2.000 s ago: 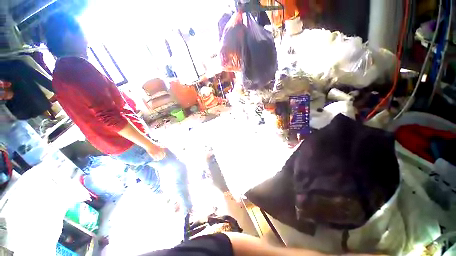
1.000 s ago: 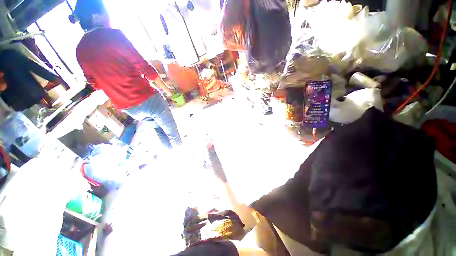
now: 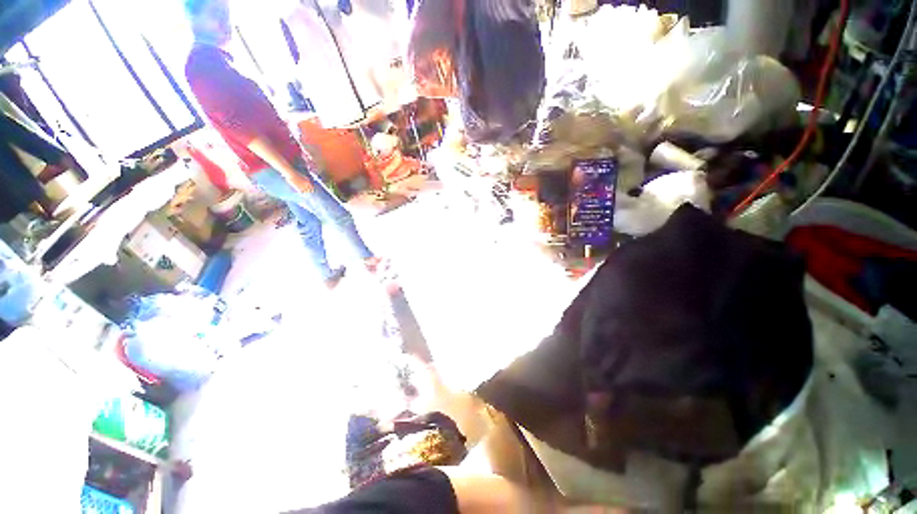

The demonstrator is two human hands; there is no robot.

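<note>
A dark garment (image 3: 694,321) lies heaped at the right, with a brownish band along its lower edge. White puffy cloth (image 3: 840,422) shows beside and below it. A bare forearm with a dark sleeve crosses the bottom edge of the picture; its hand is cut off or too blurred to make out. Neither my left hand nor my right hand can be seen. A dark and gold patterned bundle (image 3: 407,447) lies left of the garment, near the sleeve.
An upright phone with a lit screen (image 3: 592,201) stands behind the garment. A tray rim (image 3: 835,209) surrounds red cloth at right. Clear plastic bags (image 3: 734,90) and a hanging dark bag (image 3: 498,70) are behind. A person in a red top (image 3: 241,115) stands at the left. Glare washes out the middle.
The view has shifted. The person in red has moved farther back and now stands turned sideways. The patterned bundle shows more fully than two seconds ago. The garment keeps nearly the same shape.
</note>
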